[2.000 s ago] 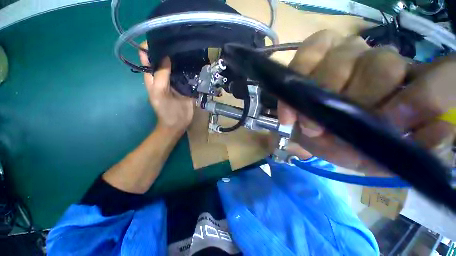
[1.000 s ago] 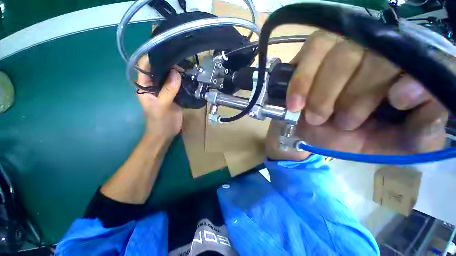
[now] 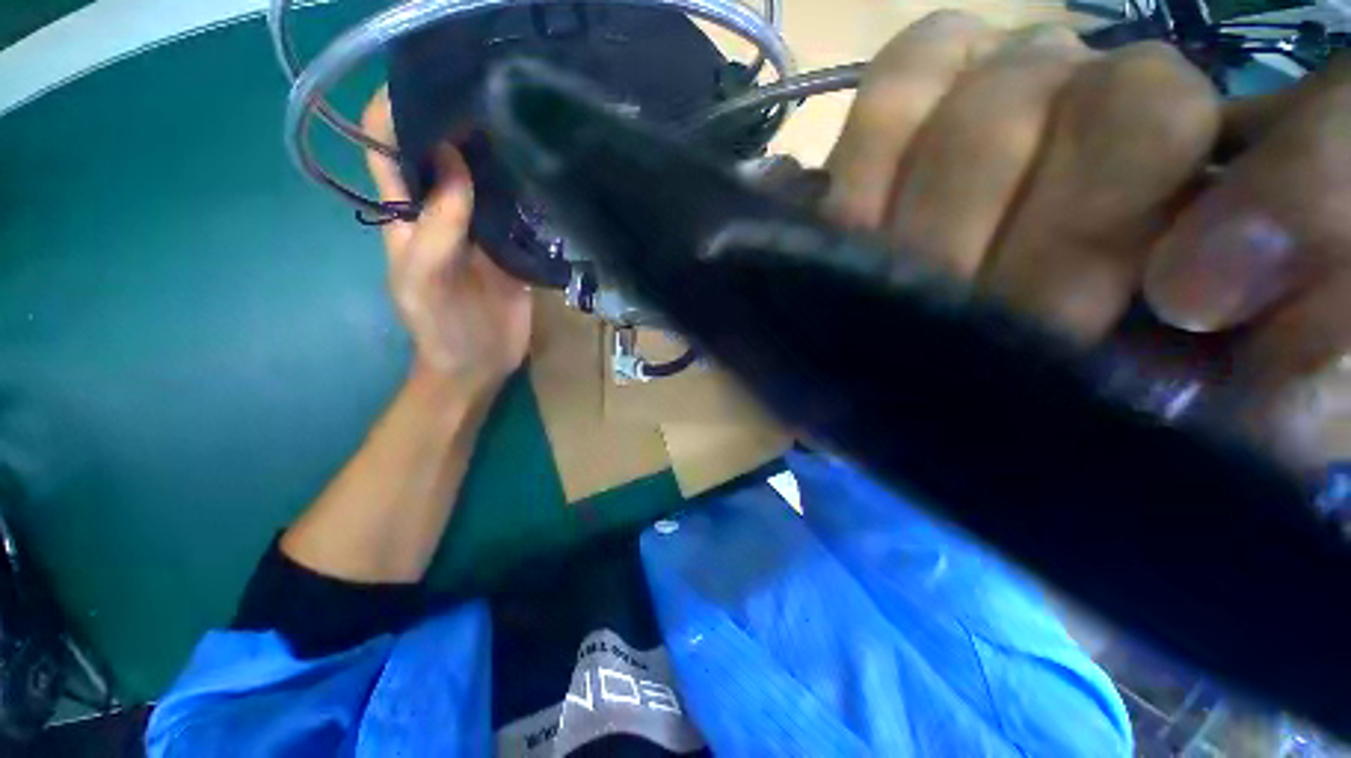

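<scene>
My left hand (image 3: 452,274) grips a black headset (image 3: 571,74) by an ear cup, with the thumb near its rim. Silver headband tubes (image 3: 371,37) arch over the headset at the top. My right hand (image 3: 1037,178), large and close to the camera, is closed around the screwdriver, whose barrel is mostly hidden. A blurred black hose (image 3: 919,370) runs diagonally across the view and covers most of the tool. Small metal fittings of the tool (image 3: 625,356) show below the ear cup. The contact between tool tip and ear cup is hidden.
Tan cardboard sheets (image 3: 593,444) lie under the work on the green surface (image 3: 178,311). A pale rail (image 3: 89,52) curves along the top left. More black items (image 3: 1259,45) are at the top right. Dark cables (image 3: 45,652) are at the lower left edge.
The black hose has swung down across the tool and hides much of it and the air cylinder. The headset and my left hand have shifted slightly left and up from a second ago.
</scene>
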